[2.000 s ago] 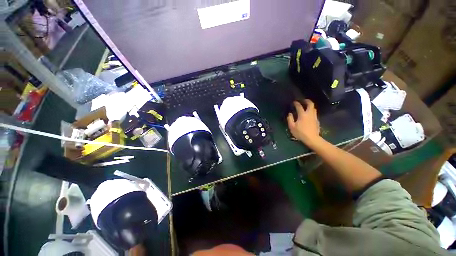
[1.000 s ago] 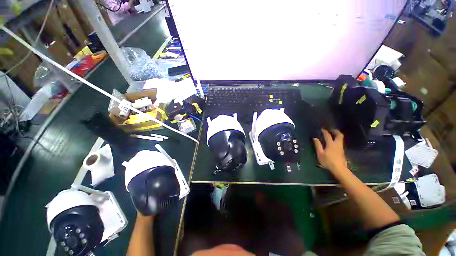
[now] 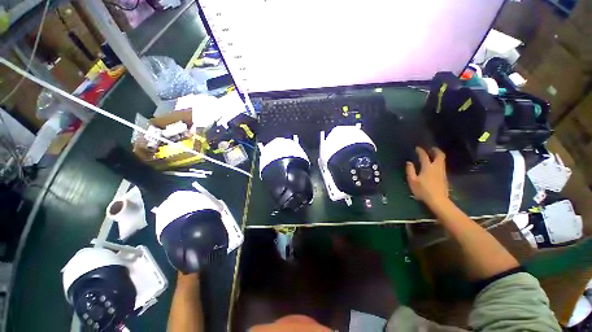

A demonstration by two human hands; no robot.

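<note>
Two white-and-black dome cameras stand side by side below the keyboard: the left one (image 3: 286, 174) has a plain black ball, the right one (image 3: 350, 162) shows a ring of small lights. A third dome camera (image 3: 192, 232) is on the left bench, with a fourth (image 3: 104, 285) at its lower left. My left hand (image 3: 186, 283) reaches up to the underside of the third camera's ball; its fingers are hidden. My right hand (image 3: 429, 179) rests palm down, curved over a dark computer mouse that is mostly hidden under it.
A large bright monitor (image 3: 350, 42) stands behind the keyboard (image 3: 305, 111). A black device with yellow stickers (image 3: 457, 120) and a hanging white strip (image 3: 517, 185) are right. A parts box (image 3: 170, 153), a white roll (image 3: 126, 211) and a slanting white cable are left. Camera units lie far right.
The view has swung left since the oldest frame, showing the fourth camera fully. The screen has turned from dim to bright white-pink. My left forearm has come into view below the third camera. My right hand stays at the mouse.
</note>
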